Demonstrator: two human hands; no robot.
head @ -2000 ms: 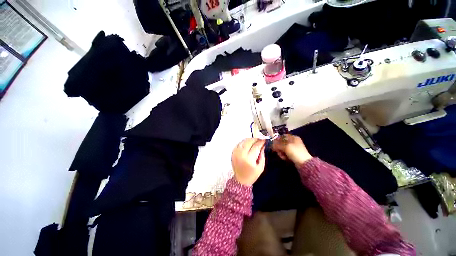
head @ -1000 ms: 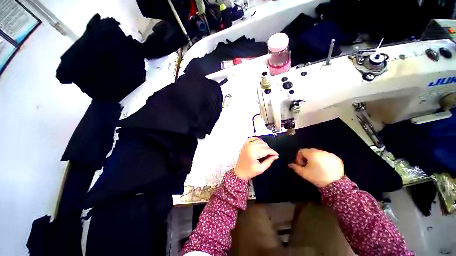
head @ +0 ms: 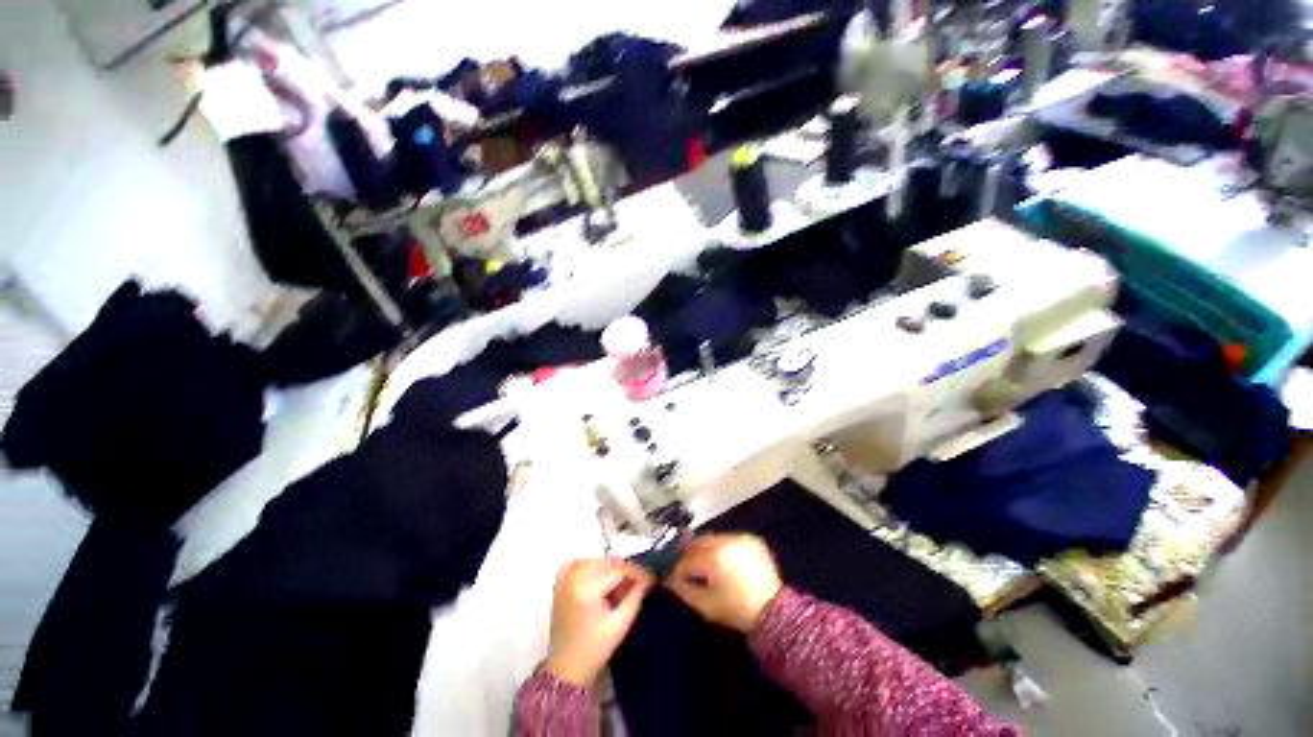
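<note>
A flat black garment panel [head: 850,569] lies under and in front of the head of the cream-white sewing machine [head: 864,382] and hangs toward my lap. My left hand [head: 590,616] and my right hand [head: 732,579] are close together just in front of the needle area. Their fingertips pinch a small dark piece of cloth [head: 660,559] between them at the panel's upper left corner. The presser foot and needle are blurred and partly hidden behind my fingers.
Black cut pieces [head: 346,526] lie in overlapping layers left of the machine. A jar with pink contents [head: 635,360] stands behind the machine head. A navy cloth heap [head: 1030,475] lies right of the machine. A teal tray [head: 1166,281], dark thread cones [head: 749,190] and other machines are behind.
The view has lifted and shows more of the workshop. My hands, apart over the panel one second ago, are together again near the needle with the small dark piece between them.
</note>
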